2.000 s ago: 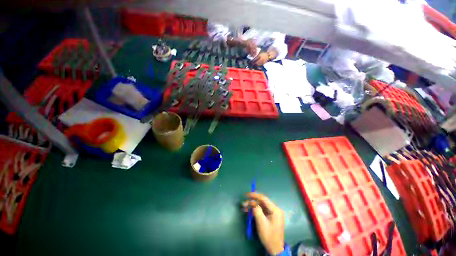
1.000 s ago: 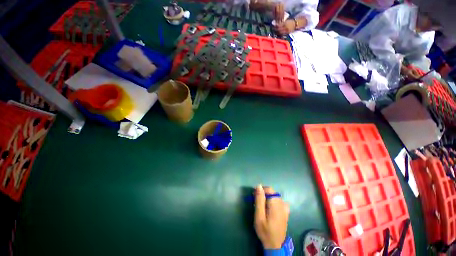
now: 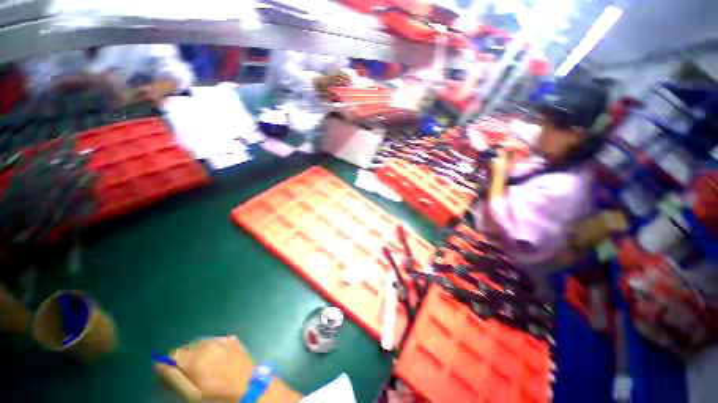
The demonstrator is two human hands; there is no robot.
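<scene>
My right hand [image 3: 216,368], with a blue band at the wrist, is at the bottom, low over the green bench. Its fingers are closed on a thin blue stick [image 3: 163,359], whose tip shows at the fingers; the rest is hidden. My left hand is not in view. A cardboard cup [image 3: 96,334] with blue sticks stands at the left. A clear bottle with a metallic top [image 3: 322,329] stands right of my hand. A compartment tray [image 3: 303,228] lies beyond it, with dark straps and a white strip at its near right end. The frame is blurred.
Another red tray [image 3: 472,354] and rows of dark-strap watches [image 3: 492,275] lie at right. A person in a pale pink top [image 3: 543,201] is beyond them. A red tray [image 3: 142,161] and white papers [image 3: 206,122] lie at far left.
The view has swung right, so the bench things appear further left and the person at right shows. My right hand still holds the blue stick and now appears at lower left.
</scene>
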